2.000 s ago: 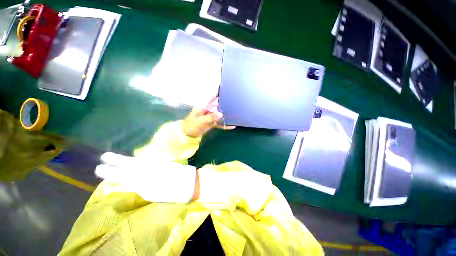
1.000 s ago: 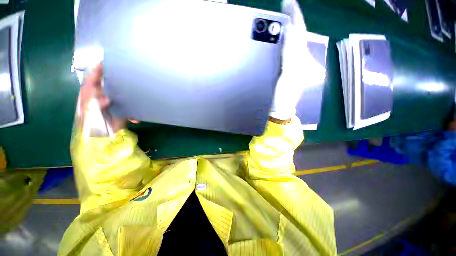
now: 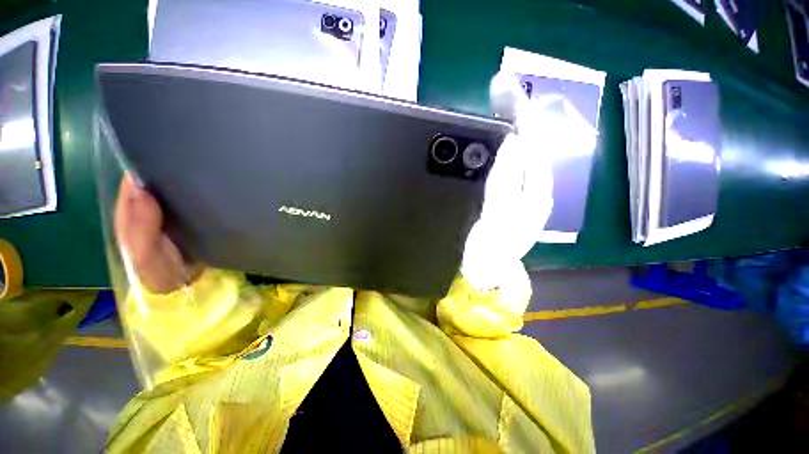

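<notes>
A grey tablet back cover [image 3: 302, 168] is held up in front of my chest, outer face towards me, with the ADVAN logo and the camera lens area [image 3: 459, 156] at its upper right corner. My left hand [image 3: 151, 232], bare, grips its left edge, the fingers partly hidden. My right hand [image 3: 510, 191], in a white glove, holds its right edge; its fingertips are overexposed and hard to make out. Clear protective film [image 3: 121, 213] hangs beside the cover's left edge, over my left hand and sleeve.
Silver covers on white sheets [image 3: 253, 34] lie behind the held cover. Another cover [image 3: 568, 164] and a stack [image 3: 692, 146] lie to the right, one more [image 3: 19, 133] at far left. The yellow tape roll [image 3: 9, 269] is at the left edge. Blue clothing [image 3: 781, 293] shows at far right.
The cover came in from farther over the bench to near my chest and tilted, so its face now looks dark with the logo readable. My gloved right hand has taken its right edge.
</notes>
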